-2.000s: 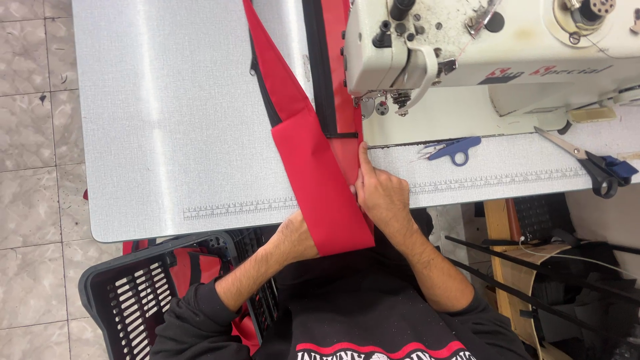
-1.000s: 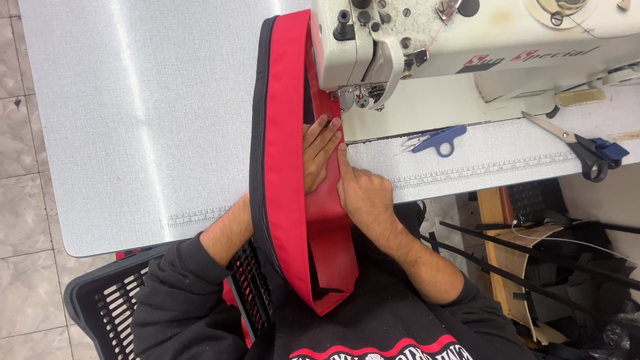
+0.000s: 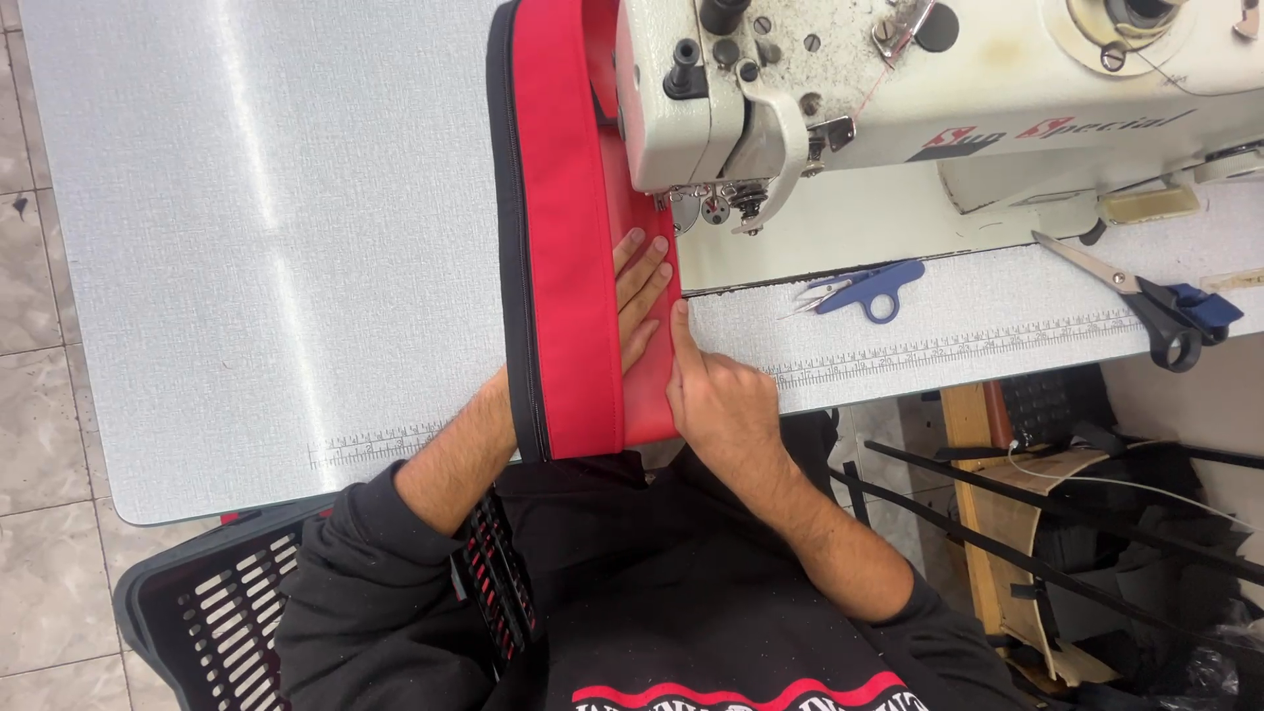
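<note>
A red fabric piece with a black zipper along its left edge stands on the table, one end under the head of a Sun Special sewing machine. My left hand lies flat inside it, fingers spread on the red base panel; its wrist passes behind the zippered wall. My right hand rests at the panel's right edge, index finger extended along that edge just below the presser foot. Neither hand is closed around anything.
Blue thread snips and black-handled scissors lie right of my right hand. A printed ruler follows the table's front edge. A black plastic basket stands below at left. Black strips hang at lower right.
The red piece has turned from a folded, slanting lie to an upright wall left of the needle. My left hand has moved from beneath it onto the inner panel. My right hand stays at the edge.
</note>
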